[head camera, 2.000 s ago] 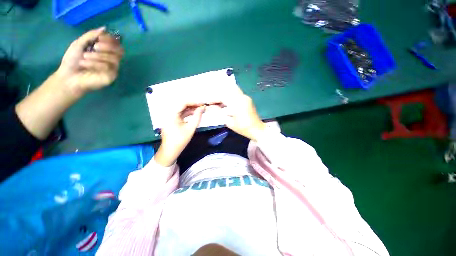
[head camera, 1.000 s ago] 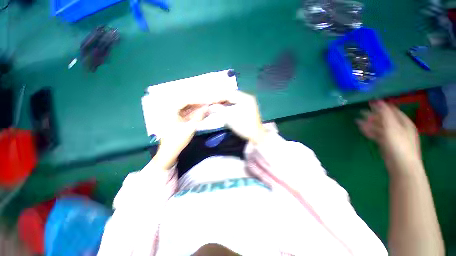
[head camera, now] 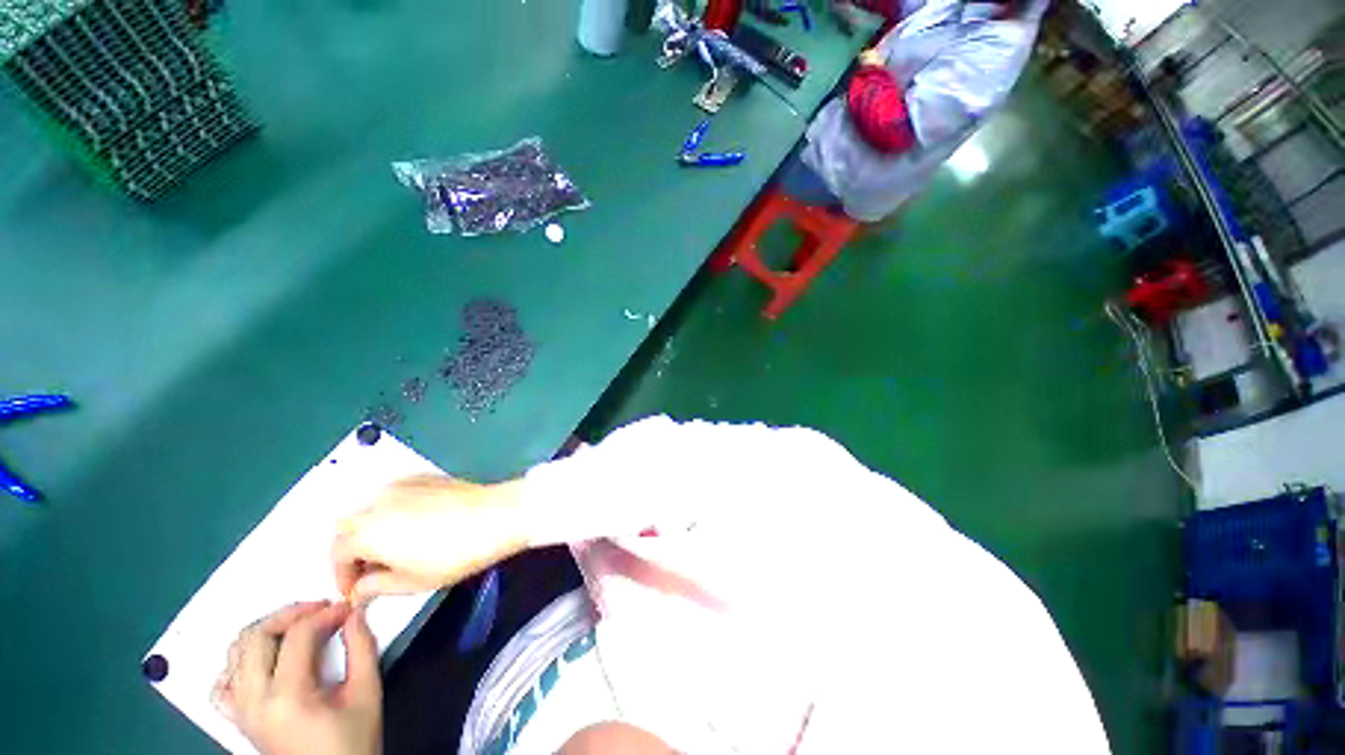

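My left hand (head camera: 307, 671) and my right hand (head camera: 428, 534) meet at their fingertips low over the white work board (head camera: 273, 516). The fingers are bent in a pinch. Any piece between them is too small or hidden to make out. Black round discs sit at board corners, one at the top (head camera: 369, 434) and one at the left (head camera: 155, 668). A flat pile of tiny dark pieces (head camera: 490, 354) lies on the green table beyond the board, with a few loose bits between.
Blue-handled tools lie at left (head camera: 33, 406) and beyond the bag (head camera: 708, 154). A clear bag of dark parts (head camera: 502, 189) lies beside a white disc (head camera: 555, 233). Gridded stacks (head camera: 126, 89) stand far left. A person (head camera: 944, 96) is by a red stool (head camera: 789, 251) past the table edge.
The view has swung right. The blue bin of parts is gone from beside the bag, and the other person's reaching bare arm is out of view. My hands remain together over the board.
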